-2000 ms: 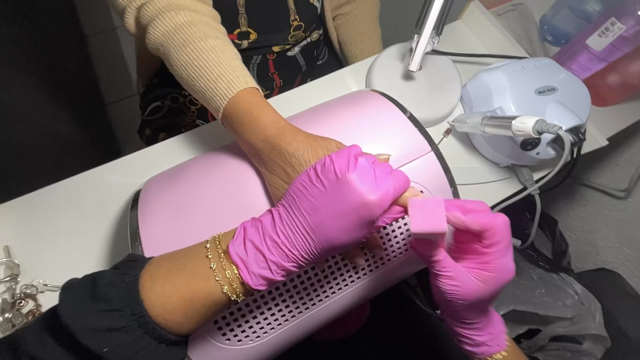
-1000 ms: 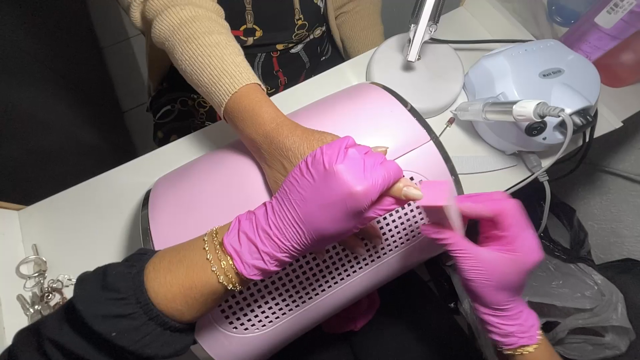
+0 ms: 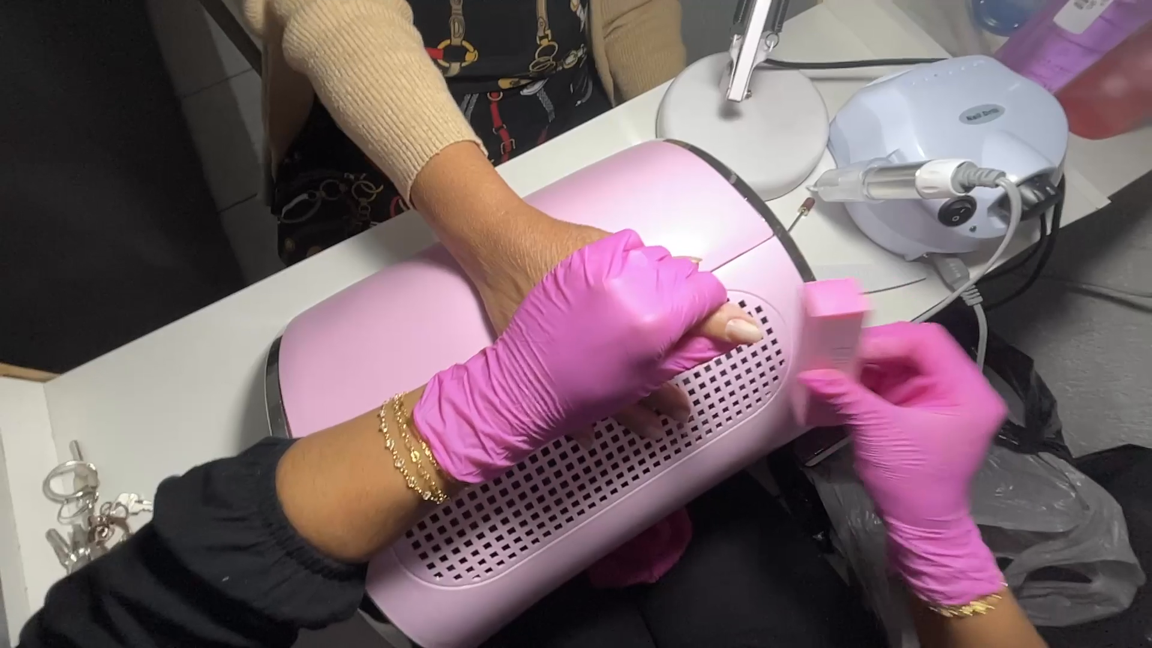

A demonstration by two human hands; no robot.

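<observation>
My left hand [image 3: 585,351], in a pink glove, grips a finger of another person's hand [image 3: 540,252], which lies over a pink nail dust collector [image 3: 387,324] with a perforated grille. That finger's pale nail [image 3: 742,330] sticks out beyond my thumb and forefinger. At the right, my right hand [image 3: 918,423], gloved in pink too, pinches a pink nail buffer block [image 3: 830,333]. The block is a little blurred and stands apart from the nail, past the collector's right end. Other fingertips of the person show below my left hand, over the grille.
Behind the collector stand a white lamp base [image 3: 742,126] and a nail drill unit [image 3: 945,135] with its handpiece [image 3: 900,180] and cables. A drill bit [image 3: 801,213] lies nearby. Keys [image 3: 85,508] are at the left, a plastic bag [image 3: 1053,522] lower right, bottles [image 3: 1071,45] upper right.
The buffer block, at the fingertip one second ago, is now off to the right of it in my right hand. My left hand still holds the person's finger.
</observation>
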